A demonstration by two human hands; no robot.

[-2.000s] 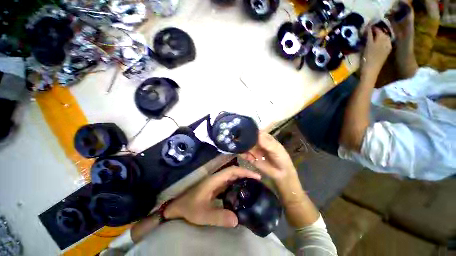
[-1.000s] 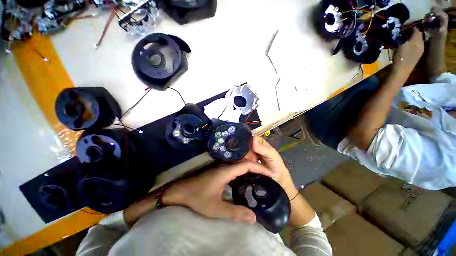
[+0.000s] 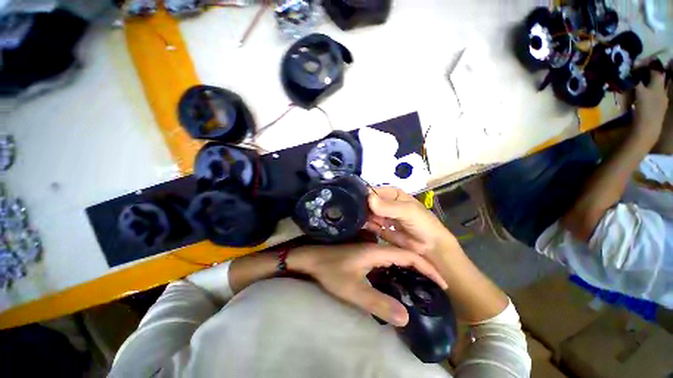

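Note:
My right hand point(image 3: 407, 219) holds a black camera housing point(image 3: 330, 210) by its right side, over the mat's front edge. Bright round LED spots and a dark hole show in its face. My left hand point(image 3: 361, 275) is curved around another hollow black housing point(image 3: 423, 314), close to my body; its fingers on the far side are partly hidden. A housing with a pale LED face point(image 3: 332, 158) stands on the mat, just behind the right-hand unit. A white LED board point(image 3: 410, 171) with a dark centre hole lies at the mat's right end, beside a crumpled white piece point(image 3: 376, 153).
Several black housings point(image 3: 223, 215) stand on the left of the black mat point(image 3: 398, 127). More housings point(image 3: 313, 70) stand on the table behind. Silver boards point(image 3: 15, 236) lie far left. Clustered units point(image 3: 577, 80) and a neighbour's arm point(image 3: 612, 166) are at the right.
The view has shifted, moving the table items rightward and then showing more at the left. The white LED board, hidden two seconds ago, is visible. Both hands keep their housings; the left one is tilted differently.

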